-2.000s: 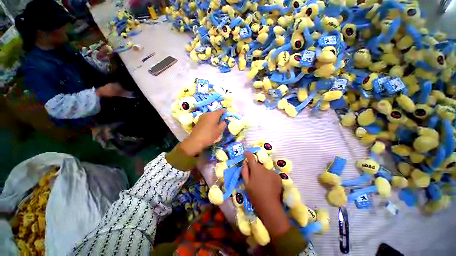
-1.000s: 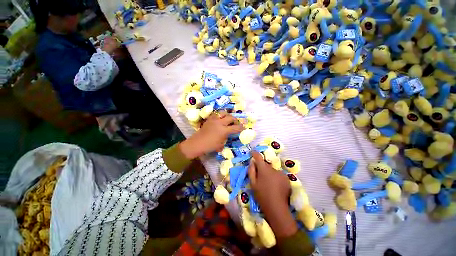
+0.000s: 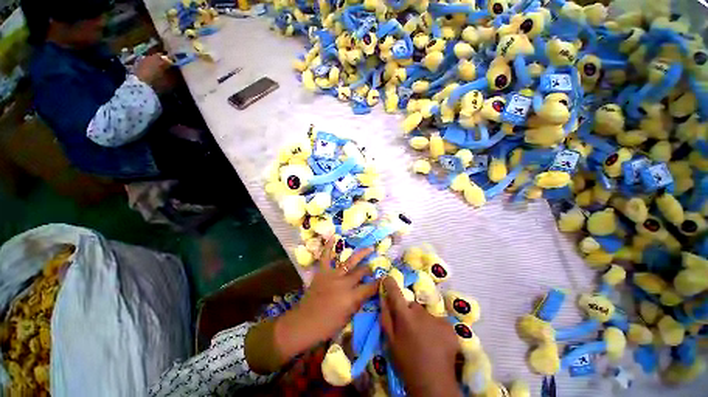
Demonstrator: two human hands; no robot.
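Note:
Plush toys with yellow heads and paws and blue bodies lie in a clump (image 3: 330, 182) along the near table edge. My left hand (image 3: 322, 298) lies on the lower end of this clump, fingers spread, with no clear grip on a toy. My right hand (image 3: 419, 333) is close beside it, closed around the blue part of a plush toy (image 3: 365, 329); its fingertips are partly hidden. More toys with dark red oval eyes (image 3: 462, 306) lie beside and under my right hand.
A large toy heap (image 3: 504, 101) covers the table's far and right side. A few toys (image 3: 578, 329) lie at right, dark snips (image 3: 548, 386) below them. A phone (image 3: 253, 92) lies at upper left. A seated person (image 3: 93, 101) and a whitish sack (image 3: 116, 310) are left.
My left hand has moved down the clump towards me, and its fingers have spread over the toys. My right hand has shifted slightly down in the picture, still at the same toy.

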